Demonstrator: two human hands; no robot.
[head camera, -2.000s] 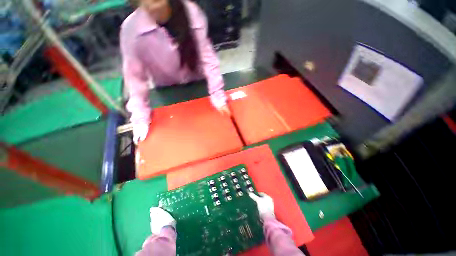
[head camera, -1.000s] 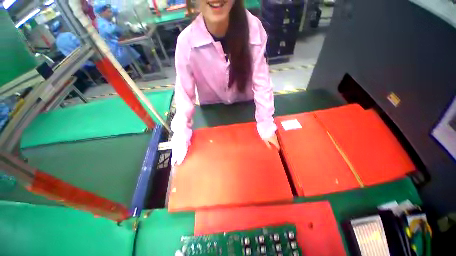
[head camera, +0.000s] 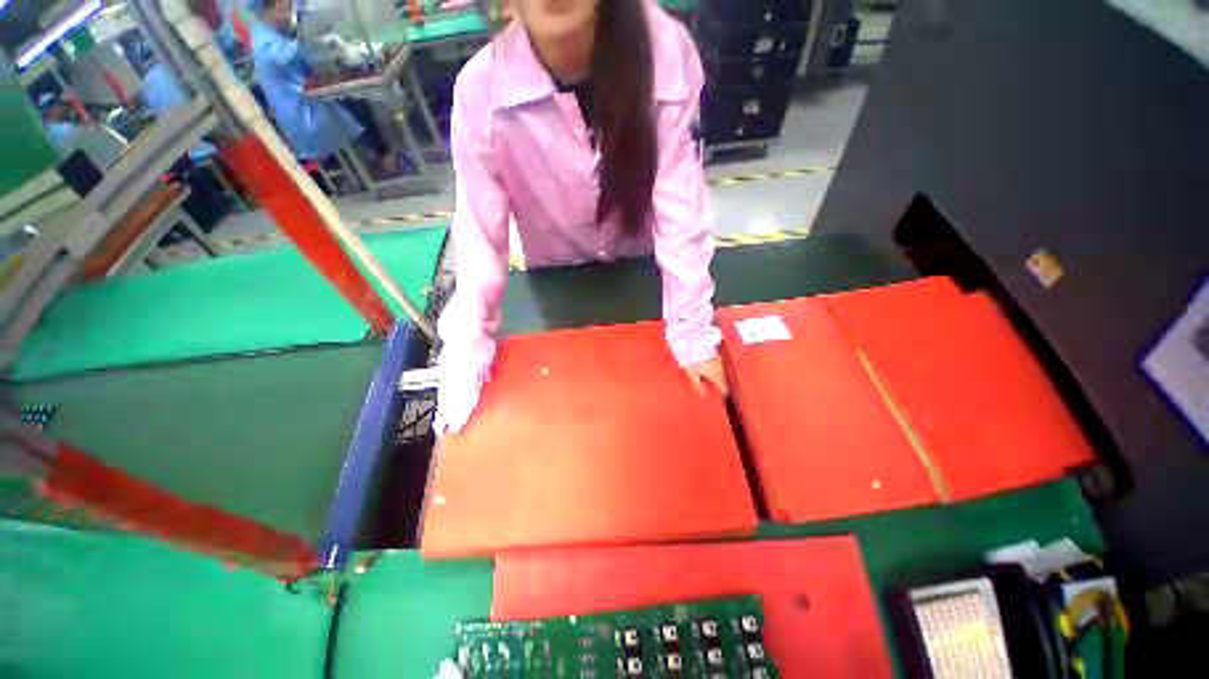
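A green printed circuit board (head camera: 603, 650) lies in the bottom middle, its lower part cut off by the frame. Square black parts with white centres stand in rows on its right side. A small white tip of my left gloved hand (head camera: 448, 670) shows at the board's left edge; the rest is cut off. My right hand is out of the picture. A red separator sheet (head camera: 822, 584) lies beyond and to the right of the board.
A person in a pink smock (head camera: 583, 146) leans over the bench, hands on a large red sheet (head camera: 583, 438). More red sheets (head camera: 849, 398) lie beside it. A black tray (head camera: 908, 623) and yellow-green-handled tools (head camera: 1098, 617) are lower right. An orange-red-wrapped post (head camera: 298, 219) stands left.
The view has tilted up since the oldest frame, so the board sits lower and is mostly cut off. My right hand has left the picture and my left hand shows only a tip.
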